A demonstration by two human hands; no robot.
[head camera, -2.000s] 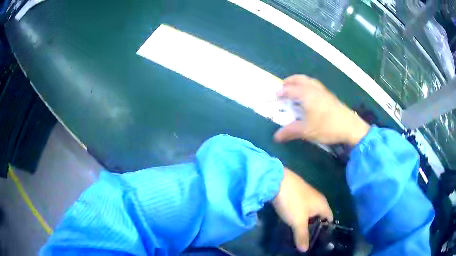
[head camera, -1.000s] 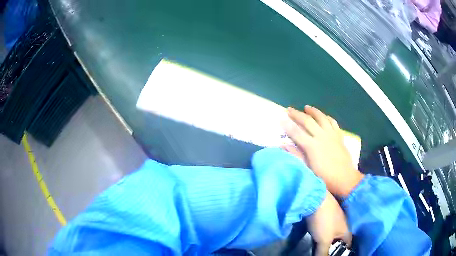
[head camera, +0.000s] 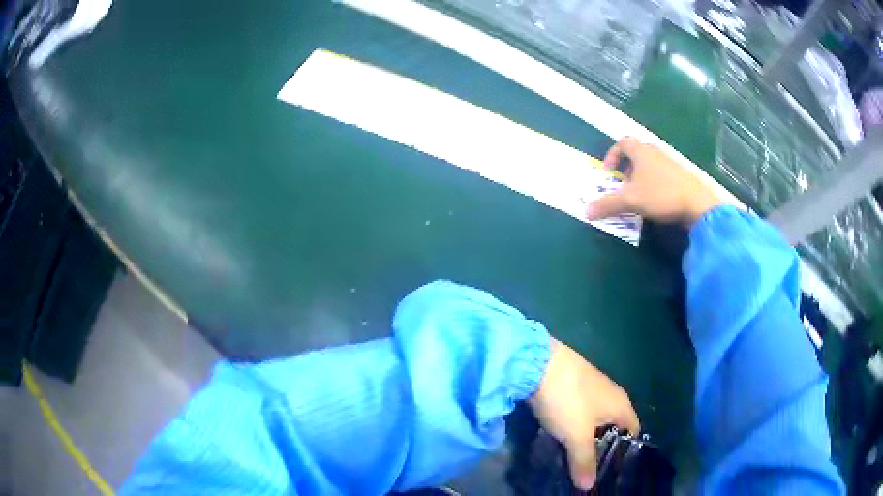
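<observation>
A long white adhesive tape sheet (head camera: 455, 131) with a thin yellow edge lies slanted across the green table; blue print shows near its right end. My right hand (head camera: 663, 184) is over that end, thumb and fingers apart and touching the sheet; no separate strip can be made out in it. My left hand (head camera: 586, 402) is low in the picture, its fingers closed on a black plastic housing (head camera: 608, 460). More dark parts lie around it, too dark to tell apart.
A white rail (head camera: 542, 79) runs along the table's far side, with clear plastic trays (head camera: 765, 145) beyond it. Dark parts with white strips (head camera: 813, 329) lie at the right, partly behind my right sleeve.
My hands were close together over the sheet's right end one second ago. Now my left hand is lower and my right hand is farther up, apart from it. The view has shifted too.
</observation>
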